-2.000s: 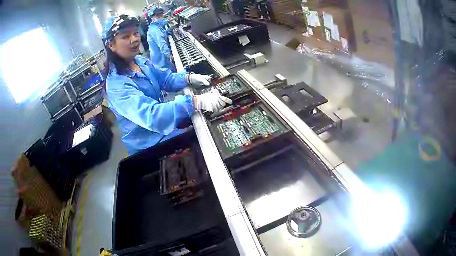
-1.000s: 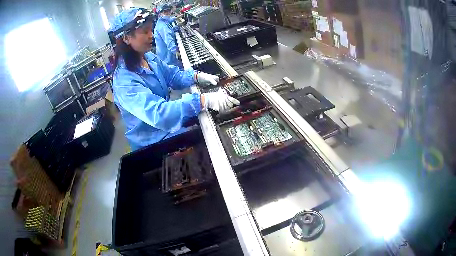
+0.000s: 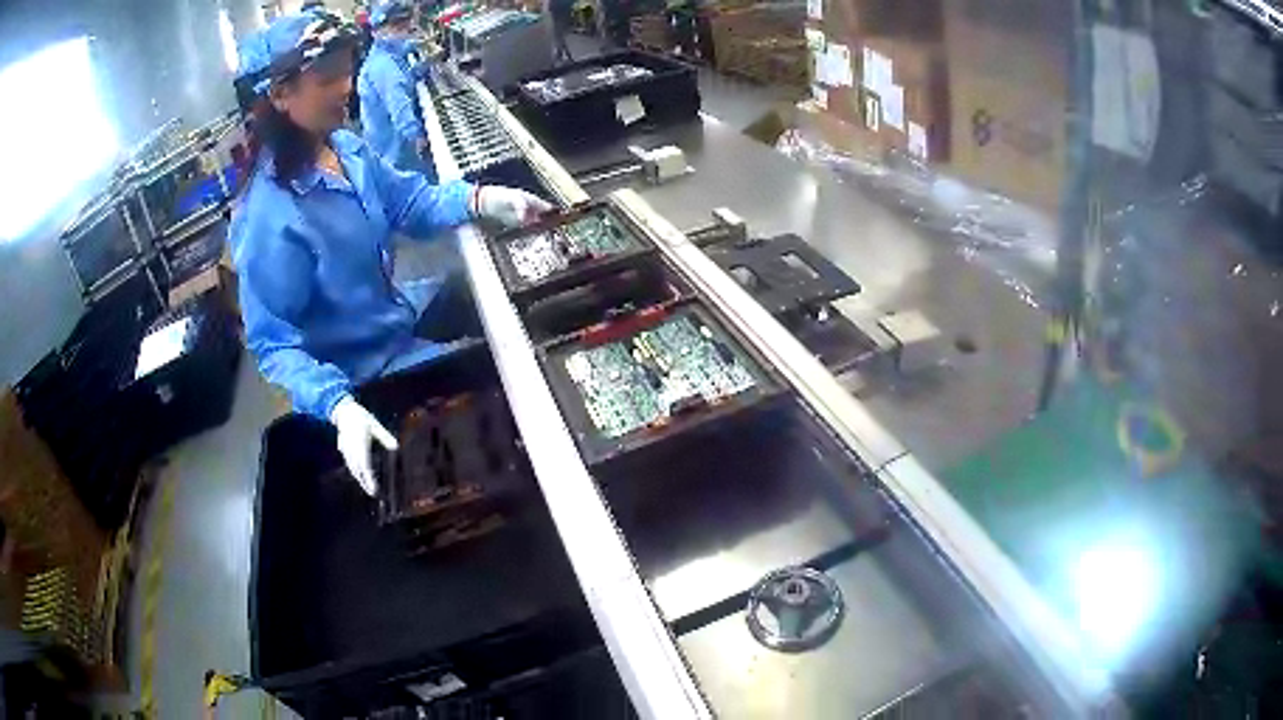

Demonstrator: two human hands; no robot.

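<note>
Neither of my hands is in the picture. Nearest in front of me, a black carrier (image 3: 592, 443) lies between the conveyor rails and holds green circuit boards (image 3: 661, 369) side by side. A second carrier with boards (image 3: 566, 248) lies farther up the line. Another person's left gloved hand (image 3: 511, 206) is at its far edge. That person's other gloved hand (image 3: 363, 439) is at the edge of a stack of dark plates (image 3: 448, 457) in a black tote; whether it grips a plate cannot be told.
The black tote (image 3: 303, 591) stands left of the near rail (image 3: 553, 492). A round metal handwheel (image 3: 795, 608) is in the line bed. A dark slotted plate (image 3: 788, 276) lies beyond the far rail. A yellow ring (image 3: 1150, 436) is on the green mat at right.
The other person's nearer hand has moved from the line down to the plates in the tote. The farther boards are now more exposed. The whole view has shifted, moving the scene left.
</note>
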